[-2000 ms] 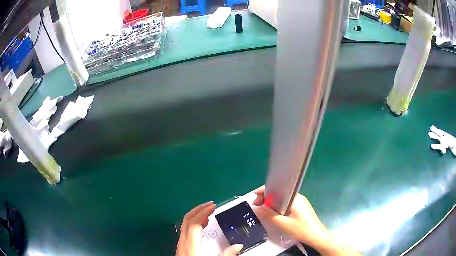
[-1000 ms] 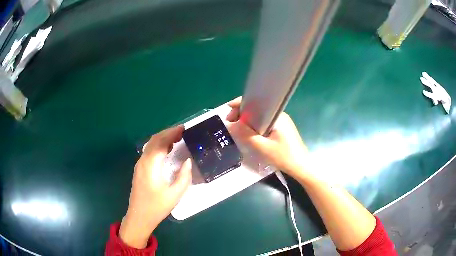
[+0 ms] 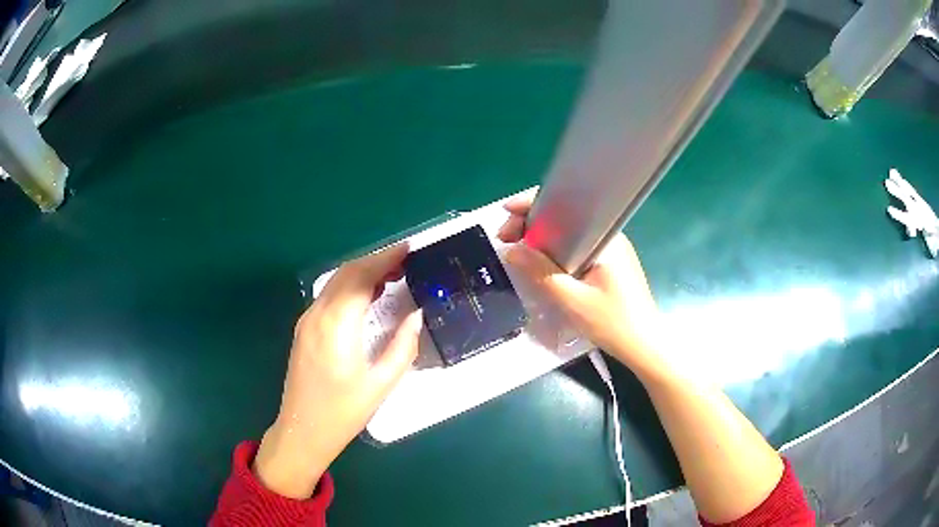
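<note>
A white flat lamp base [image 3: 412, 412] lies tilted on the green bench, with a clear plastic edge beneath it. A silver-grey lamp bar [image 3: 638, 134] rises from it towards the camera, with a red glow near its foot. A black electronic unit [image 3: 468, 299] with a blue light and small white marks sits over the base. My left hand [image 3: 345, 350] holds the unit by its left side, thumb and fingers at its edge. My right hand [image 3: 592, 293] is wrapped around the foot of the bar. A white cord [image 3: 616, 432] runs from the base over the bench edge.
A white glove [image 3: 910, 211] lies at the right on the green bench top [image 3: 257, 165]. Wrapped posts stand at the upper left [image 3: 31, 154] and upper right [image 3: 870, 57]. Crumpled white cloths [image 3: 67, 77] lie at the far left. Grey floor shows at the lower right.
The view has tilted down since the oldest frame, so both sleeves show. Since the last frame, the base, bar and unit sit slightly further right. The unit's white marks look different. Both hands keep their holds.
</note>
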